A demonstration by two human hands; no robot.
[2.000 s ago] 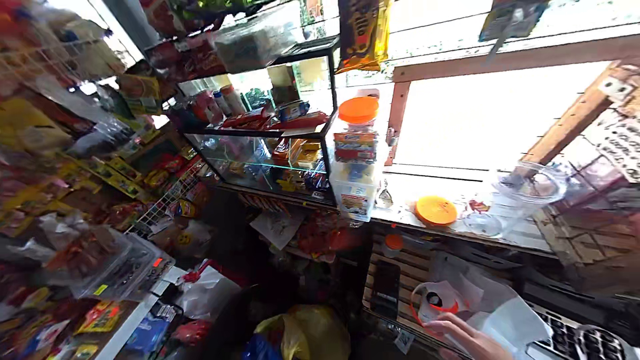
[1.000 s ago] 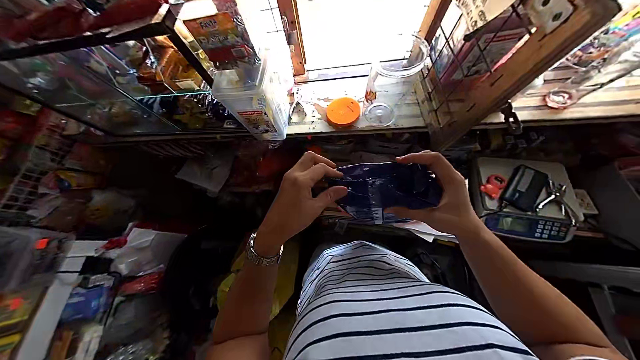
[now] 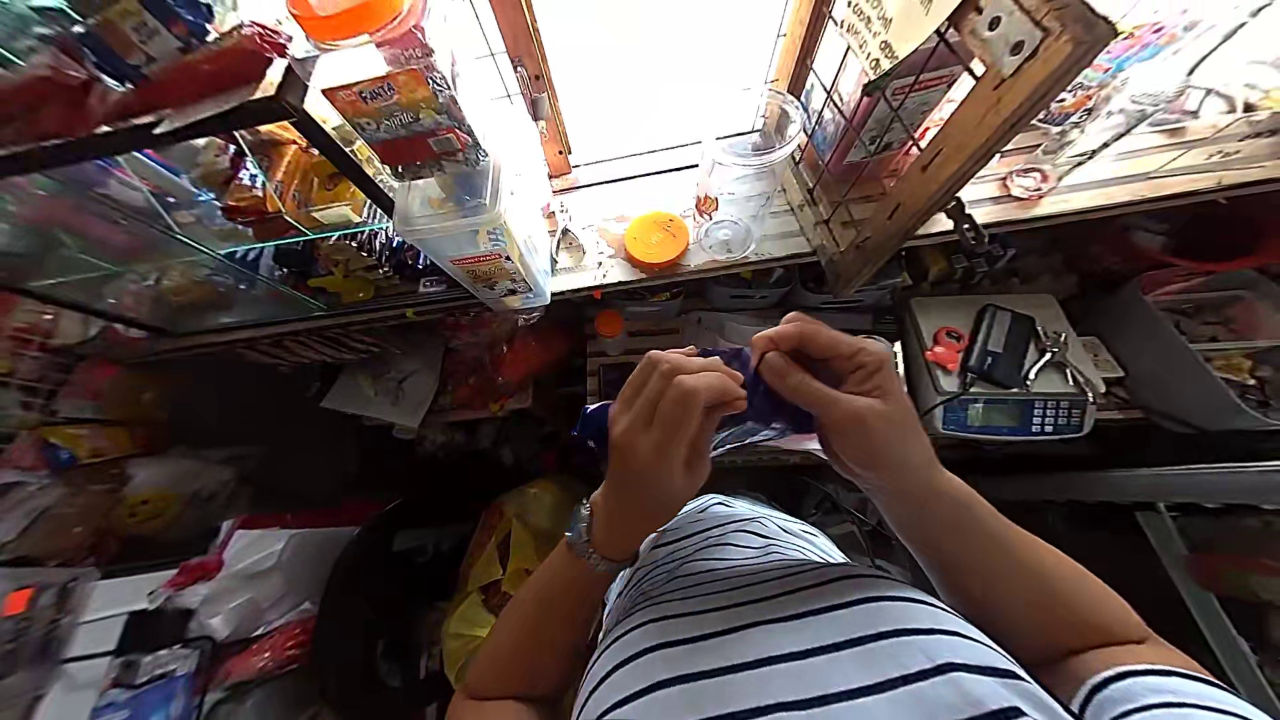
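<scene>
Both hands hold a crumpled dark blue plastic packet (image 3: 735, 370) in front of my striped shirt. My left hand (image 3: 672, 420), with a metal watch at the wrist, is closed around its left part, and a blue end sticks out beside the palm. The thumb and forefinger of my right hand (image 3: 840, 395) pinch its upper right part, close to the left fingertips. The underside of the packet shows between the hands; what is inside it is hidden.
A wooden ledge ahead holds an orange lid (image 3: 656, 239), a clear plastic jar (image 3: 745, 180) and a stacked plastic container (image 3: 480, 235). At right, a digital scale (image 3: 1015, 415) carries keys and a black pouch (image 3: 1000, 345). A glass display case (image 3: 240, 240) stands at left.
The dark blue packet, spread wide between both hands a second ago, is now bunched up with the hands close together. Two seconds ago one hand was over a white plastic bag. The view has shifted.
</scene>
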